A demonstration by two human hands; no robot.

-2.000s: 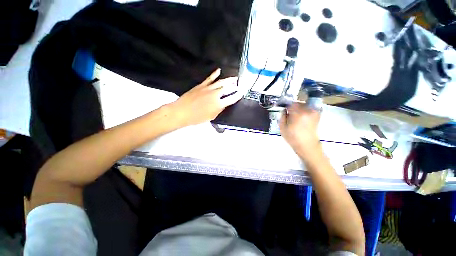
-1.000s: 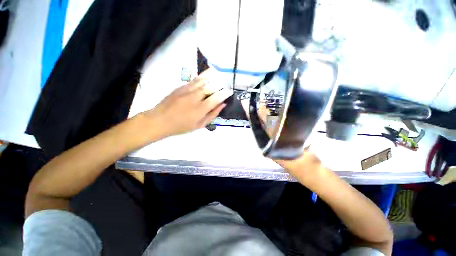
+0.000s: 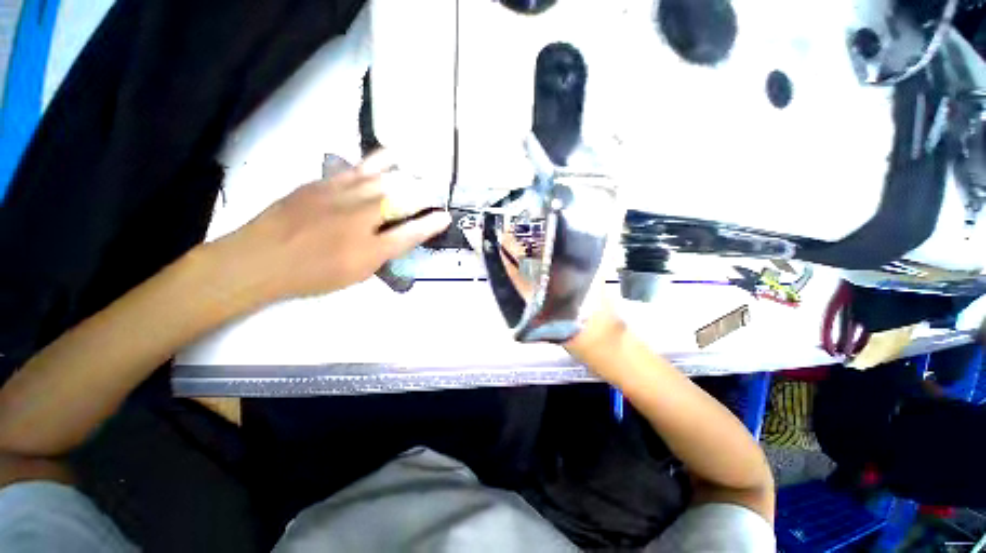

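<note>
The white sewing machine head (image 3: 670, 140) fills the upper middle and right. A shiny curved metal guard (image 3: 557, 259) hangs at its front. Dark cloth (image 3: 141, 119) spreads at the upper left, and a small dark piece lies under the machine by the needle. My left hand (image 3: 346, 221) lies flat with fingers spread, its fingertips on the small dark piece just left of the needle area. My right hand (image 3: 584, 324) is mostly hidden behind the metal guard; only its wrist side shows, so its fingers cannot be seen.
Green-red thread snips (image 3: 781, 285) and a small brown bar (image 3: 723, 325) lie right of the machine. Red-handled scissors (image 3: 841, 321) lie at the far right. A measuring tape (image 3: 389, 381) runs along the table's front edge. Blue crates (image 3: 827, 513) stand at the lower right.
The view has shifted over the table. The metal guard, clear of my right hand two seconds ago, now covers it. The large dark cloth has shifted away to the upper left.
</note>
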